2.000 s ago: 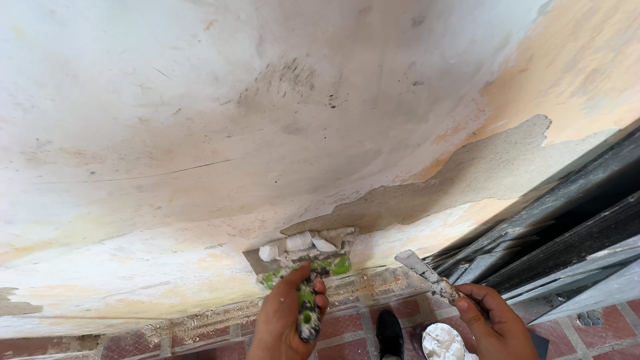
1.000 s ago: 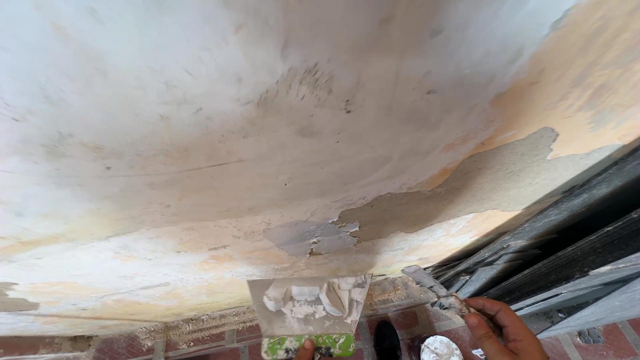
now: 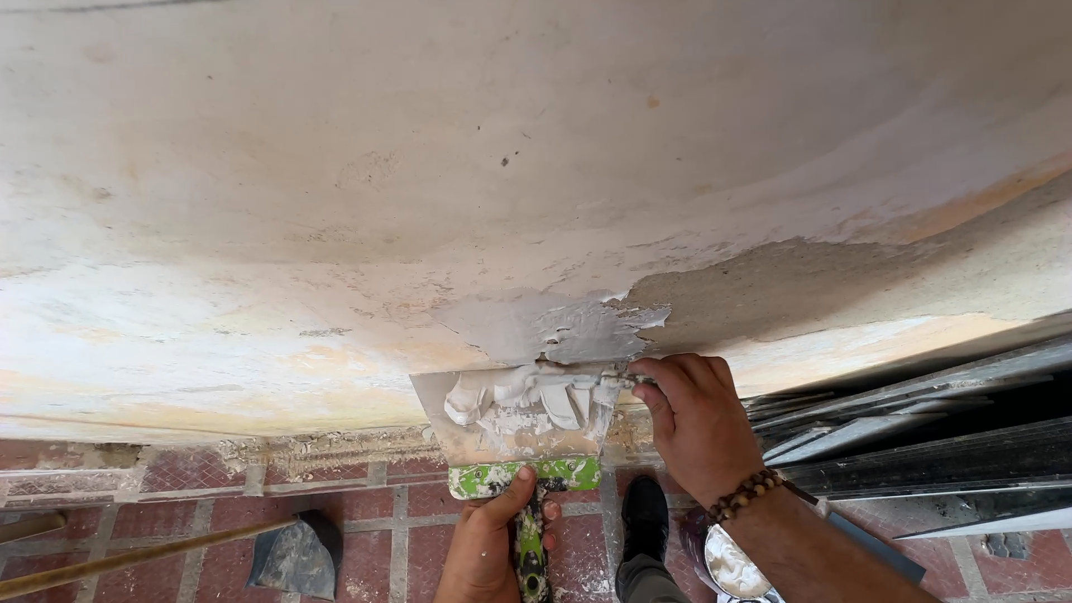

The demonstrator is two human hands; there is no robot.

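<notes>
My left hand (image 3: 494, 536) grips the green and black handle of a wide putty knife (image 3: 525, 477), thumb on the green part. Its broad metal blade bears thick lumps of white filler (image 3: 544, 406), and its far edge is at the wall. My right hand (image 3: 699, 419), with a bead bracelet on the wrist, holds a small putty knife (image 3: 615, 379) across the far part of the wide blade, in the filler. Just above is a patch of fresh grey-white filler (image 3: 544, 322) on the wall (image 3: 377, 209), beside a bare grey area (image 3: 754, 293) with ragged paint edges.
A tub of white filler (image 3: 735, 565) stands on the red tile floor (image 3: 360, 544) below my right forearm, near a black shoe (image 3: 645, 515). Dark and grey panels (image 3: 938, 456) lean at the right. A shovel (image 3: 297, 553) with a wooden handle lies at the lower left.
Filler now covers part of the grey area where bare surface showed two seconds ago. My right hand has moved left, bringing the small knife onto the wide blade. The view has shifted.
</notes>
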